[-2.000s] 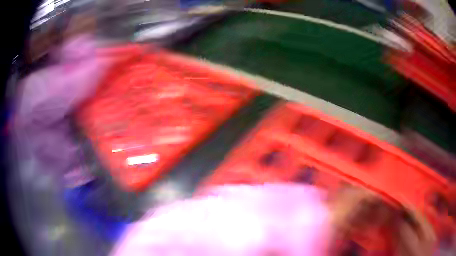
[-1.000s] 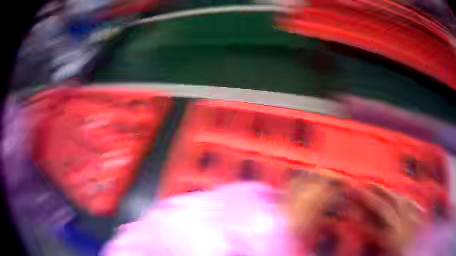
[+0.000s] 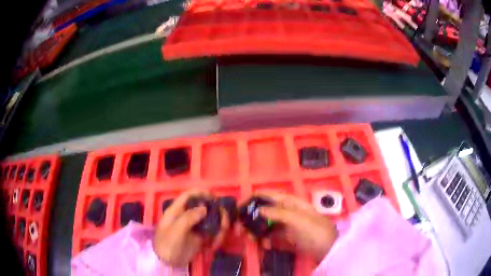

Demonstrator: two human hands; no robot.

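Note:
My left hand (image 3: 182, 232) holds a black smartwatch unit (image 3: 210, 218) above the middle of the red compartment tray (image 3: 317, 129). My right hand (image 3: 301, 223) holds another black smartwatch unit (image 3: 255, 215), whose screen shows small white and green marks. The two units are close together; a dark piece between them is blurred. Black units lie in pockets at the left, right and bottom of the tray. A light-cased smartwatch (image 3: 328, 201) with a dark round centre lies in a pocket right of my right hand. Two pockets in the top row are empty.
A second filled red tray (image 3: 49, 186) is at the left edge. An upper red tray (image 3: 290, 48) sits on the raised green shelf (image 3: 323, 83). At right are white record sheets (image 3: 395, 161), a blue pen (image 3: 409, 156) and a calculator (image 3: 457, 186).
The view has swung right and steadied. The main tray is now centred, and both hands show holding units; earlier frames were blurred with a pink sleeve across the front.

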